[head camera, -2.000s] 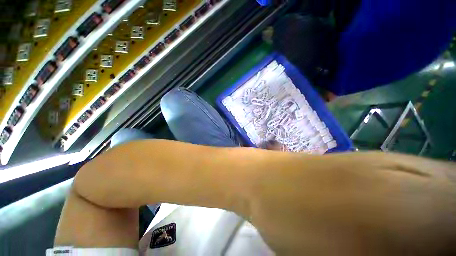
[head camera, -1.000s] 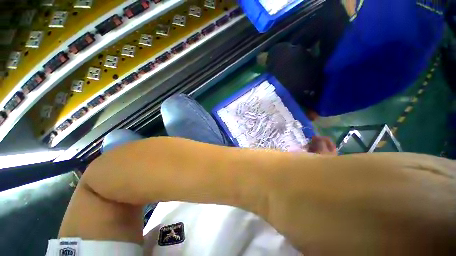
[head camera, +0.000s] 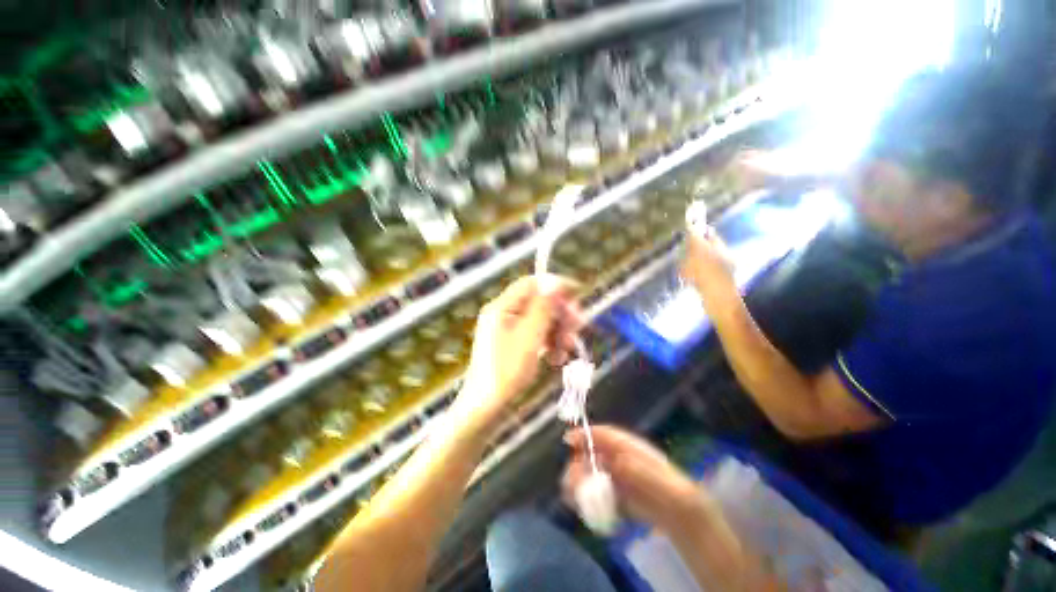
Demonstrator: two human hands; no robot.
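My left hand (head camera: 521, 335) pinches the white cord of a power adapter, with a white cord end (head camera: 558, 226) standing up above the fingers. Below it hangs the looped bundle of output cord (head camera: 574, 390). My right hand (head camera: 637, 468) is lower and to the right, holding the white power adapter (head camera: 596, 502) at the lower end of the cord. Both hands are in front of the rack shelves. The picture is blurred, so the finger grip and plug details are unclear.
The upper rack shelf (head camera: 382, 312) holds rows of white adapters and cords; a lower socket board (head camera: 347, 419) shows below. A blue tray (head camera: 741, 491) is at lower right, another (head camera: 654, 341) farther off. A person in blue (head camera: 961, 359) works at right, holding a small white thing.
The view has swung up to the rack shelves. Both my hands are now visible in front, with an adapter and its cord between them. The tray now lies at lower right.
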